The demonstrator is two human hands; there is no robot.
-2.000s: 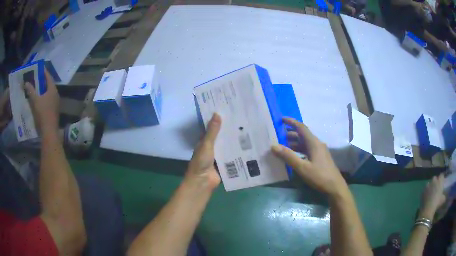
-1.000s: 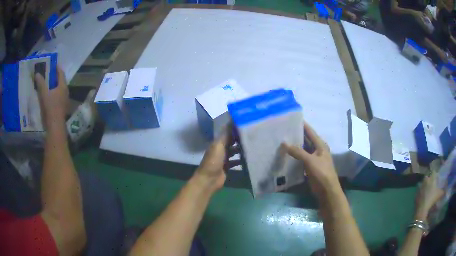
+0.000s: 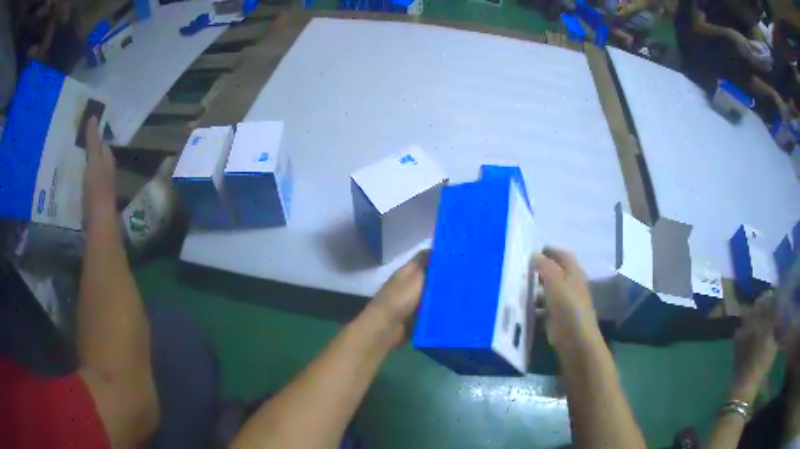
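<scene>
A closed retail carton (image 3: 465, 267) is held upright over the table's front edge, its plain blue side facing me and a narrow printed white panel on its right. My left hand (image 3: 405, 294) grips its left side, the fingers partly hidden behind it. My right hand (image 3: 561, 289) holds its right side with bent fingers. A closed white-topped carton (image 3: 399, 202) stands on the white-covered table (image 3: 439, 88) just behind and left of the held one. Another blue carton (image 3: 502, 173) shows partly behind the held carton's top.
Two closed cartons (image 3: 256, 175) stand side by side at the left. An open carton (image 3: 653, 254) with raised flaps is at the right. A person's arm (image 3: 110, 289) holds a carton (image 3: 53, 158) at far left; a braceleted arm (image 3: 746, 368) is at far right.
The held carton has turned from its printed white face to its blue side. The white-topped carton behind, hidden at first, now shows more fully. The left neighbour's carton has tilted.
</scene>
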